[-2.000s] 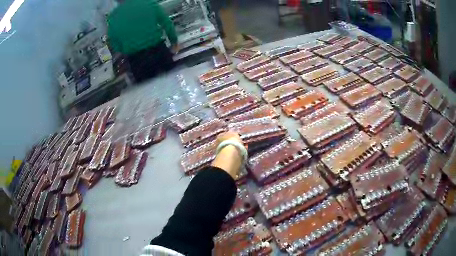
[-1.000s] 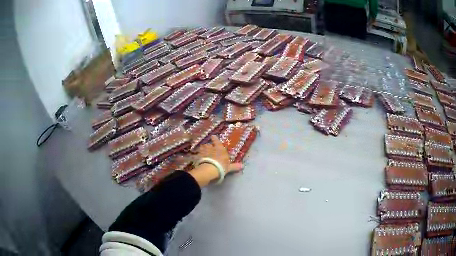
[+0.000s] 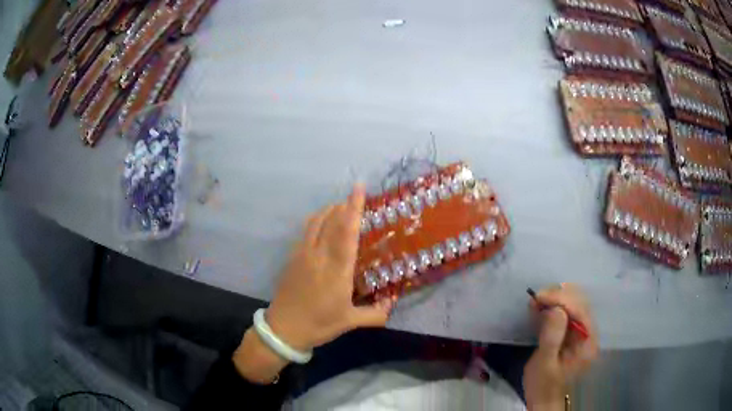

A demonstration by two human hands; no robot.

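A reddish-brown holding board (image 3: 429, 229) lies near the table's front edge, with a row of silver-white parts along each long edge. Thin dark lead wires stick out beyond its far edge. My left hand (image 3: 325, 269) grips the board's left end, thumb at the near side and fingers at the far side. My right hand (image 3: 562, 329), slightly blurred, is right of the board, apart from it, and holds a red-handled pointed tool (image 3: 571, 319) with its dark tip pointing up and left.
A clear parts box (image 3: 152, 177) with white-and-purple parts stands at left. Board piles (image 3: 132, 56) lie at far left; overlapping board rows (image 3: 614, 116) at right. A small white piece (image 3: 393, 23) lies at the far middle, a small strip (image 3: 191, 266) near the front edge.
The view has turned down to the near table edge. My left hand, earlier over the right boards and then at the left pile, now holds a board in front. My right hand and tool have come into view.
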